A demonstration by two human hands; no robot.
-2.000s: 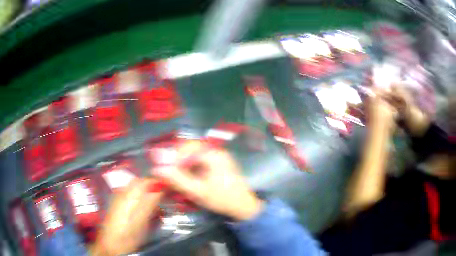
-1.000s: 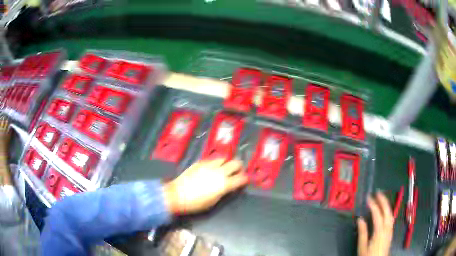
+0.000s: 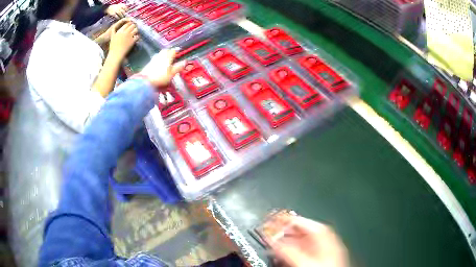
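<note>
A clear plastic tray lies in front of me with two rows of red phones, backs up, such as one at the near corner. Several battery bays show pale labels; others look greyer. My left hand is at the tray's far-left end, over a phone; its fingertips are blurred and I cannot tell if they hold anything. My right hand is low in the picture, blurred, its fingers at flat brownish pieces by the near bench edge. Its grip on them is unclear.
Another filled tray lies beyond the first, with a red stick between them. A person in white sits at left. The green conveyor with its pale rail runs along the right. A blue stool stands below the bench.
The view has swung left. My left hand has moved from the middle phones to the tray's far-left end. My right hand has moved from beside the red sticks to the flat pieces.
</note>
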